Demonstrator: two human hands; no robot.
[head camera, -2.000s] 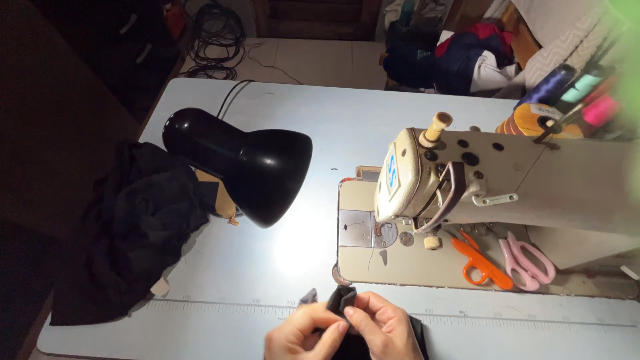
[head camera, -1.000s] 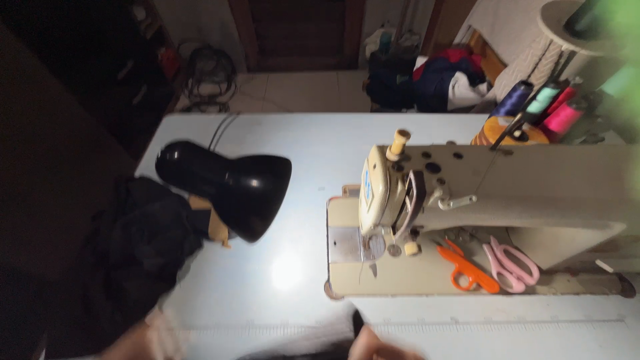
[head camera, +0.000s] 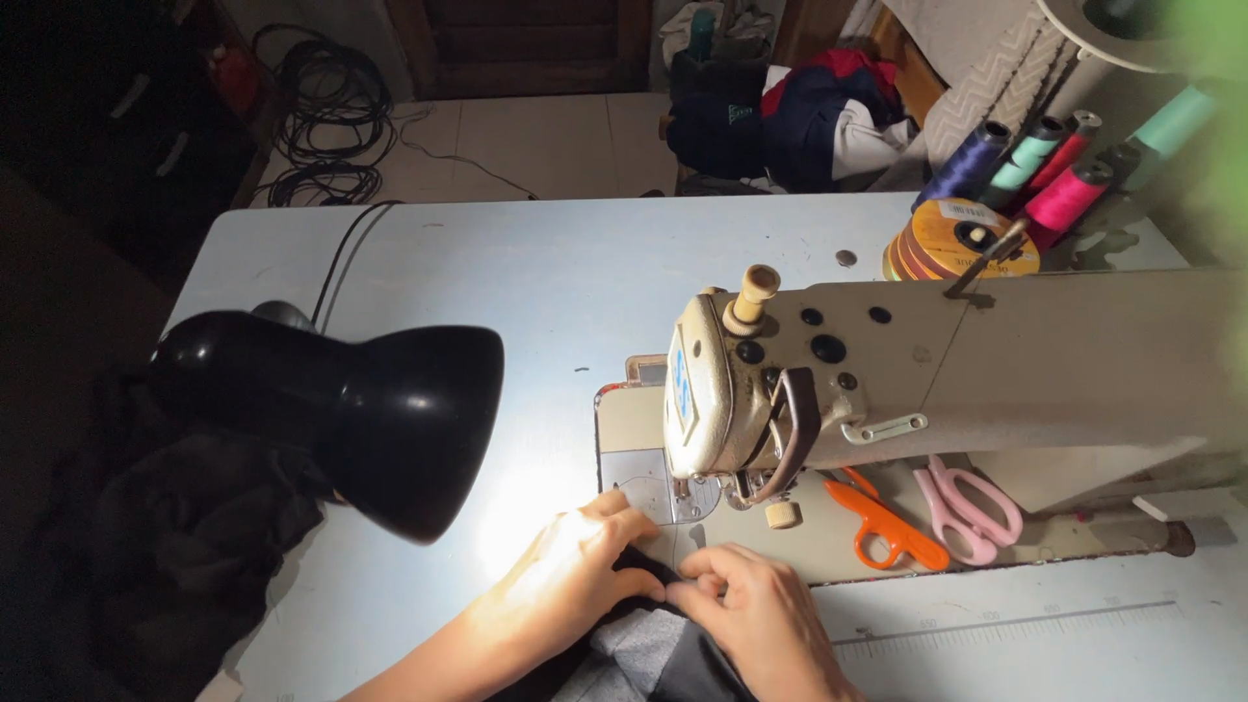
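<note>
Black and grey fabric [head camera: 634,643] lies at the table's front edge, just before the sewing machine [head camera: 829,361]. My left hand [head camera: 570,575] pinches its dark upper edge from the left, under the lamp's bright light. Close on the right, my right hand [head camera: 756,609] grips the same edge, the fingertips of both hands nearly touching. The needle plate [head camera: 639,483] sits just beyond my fingers, and a thread runs down from the needle area. Orange thread snips [head camera: 892,531] and pink-handled scissors [head camera: 975,517] rest on the machine bed right of my hands.
A black desk lamp [head camera: 419,419] stands at left, beside a heap of black fabric [head camera: 166,556]. Thread cones [head camera: 1033,166] and a ribbon spool [head camera: 965,239] are behind the machine. A printed ruler scale [head camera: 1014,622] runs along the front. Beyond the table are clothes [head camera: 799,117] and coiled cable [head camera: 327,117].
One second ago my hands were apart and blurred, the left one near the black heap. Now both hold the fabric together, close to the needle plate.
</note>
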